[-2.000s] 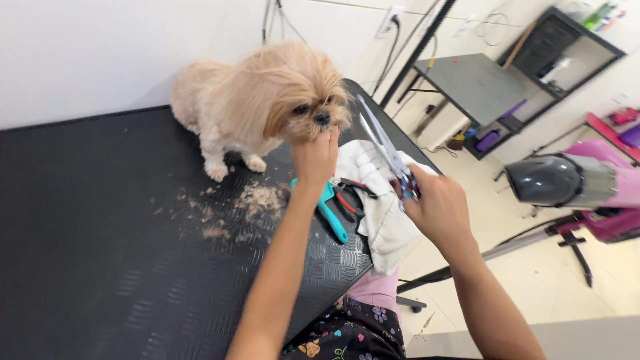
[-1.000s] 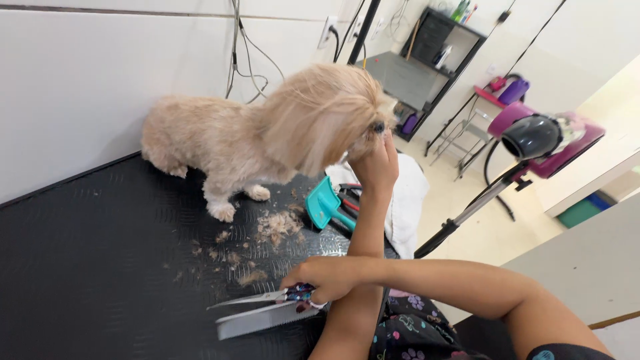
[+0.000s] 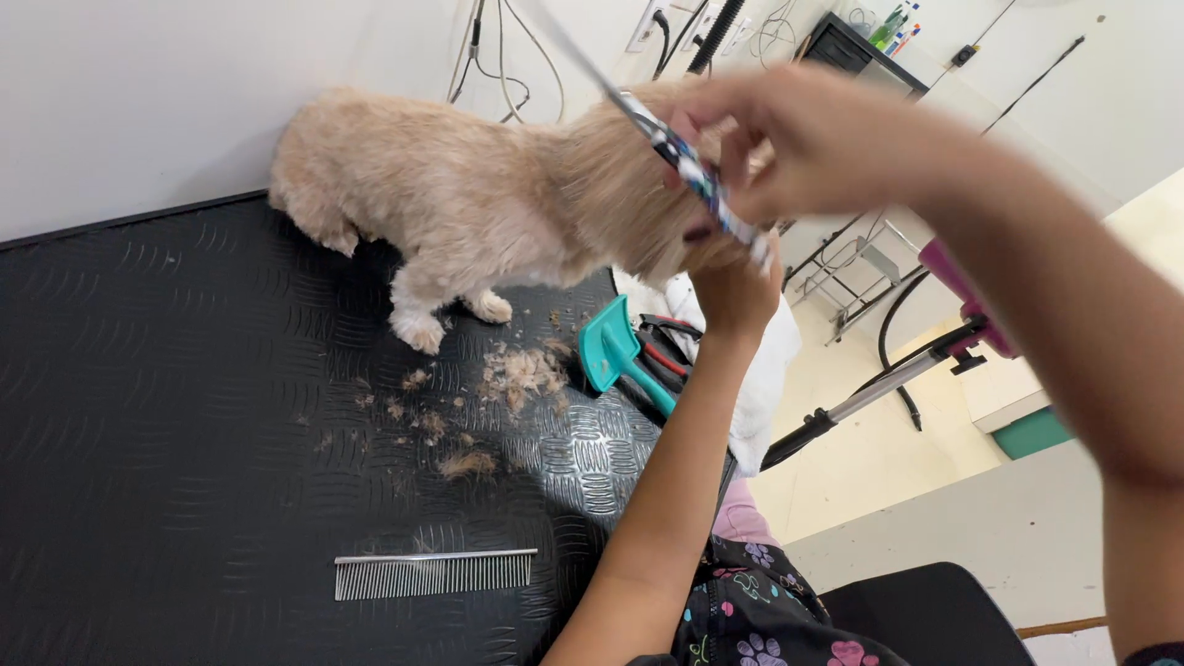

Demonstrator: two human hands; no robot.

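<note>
A small long-haired, light tan dog [image 3: 444, 185] stands on the black textured grooming table [image 3: 166, 416], its head turned to the right. My left hand [image 3: 740, 287] is under its muzzle, holding the chin; the fingers are partly hidden by fur. My right hand [image 3: 777, 139], blurred, holds grooming scissors [image 3: 689, 166] with patterned handles beside the dog's head, blades pointing up and left. A metal comb [image 3: 435, 573] lies on the table near the front. Clipped fur [image 3: 523, 370] lies scattered below the dog's front paws.
A teal slicker brush [image 3: 610, 347] and a red-and-black handled tool [image 3: 664, 359] lie by a white towel [image 3: 763, 388] at the table's right edge. Cables [image 3: 504, 55] hang on the wall behind the dog. A dryer stand [image 3: 860, 398] rises at the right.
My right hand has risen from low over the table to the dog's head with the scissors. The comb, in that hand a second ago, now lies on the table. My left hand stays at the muzzle.
</note>
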